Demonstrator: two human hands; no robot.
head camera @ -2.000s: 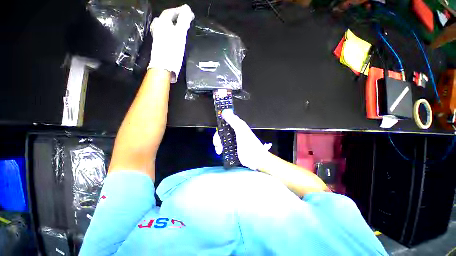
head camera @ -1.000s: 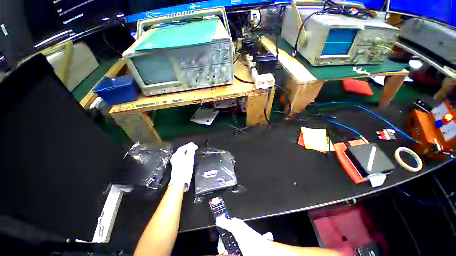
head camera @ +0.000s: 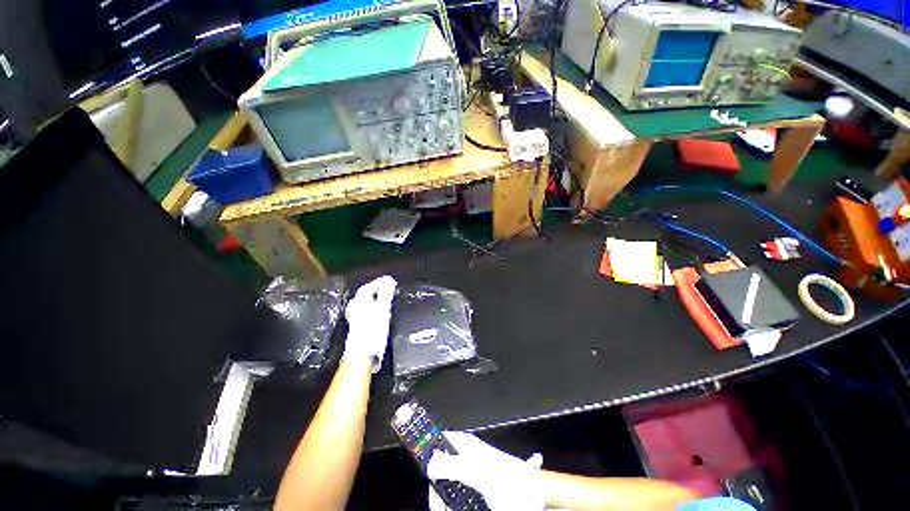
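Note:
A flat black set-top box (head camera: 431, 332) in a clear plastic bag (head camera: 462, 309) lies on the black bench (head camera: 539, 344). My left hand (head camera: 369, 317), in a white glove, rests just left of the box with its fingers curled; whether it holds anything small cannot be told. My right hand (head camera: 484, 471), also gloved, is shut on a long black remote control (head camera: 419, 429) in front of the bench edge. The remote's top end points up and left toward the bench. The hand hides part of the remote.
Another bagged item (head camera: 304, 324) lies left. At right are yellow notes (head camera: 635, 261), a black box (head camera: 746, 299) on a red holder (head camera: 703, 307), a tape roll (head camera: 826, 299) and an orange fixture (head camera: 856, 240). Oscilloscopes (head camera: 359, 110) stand on shelves behind. A red-pink bin (head camera: 688, 439) is below.
The view has tilted up from the bench to include the shelves and oscilloscopes. The remote has turned, its top end now leaning left. My left hand stays beside the bagged box.

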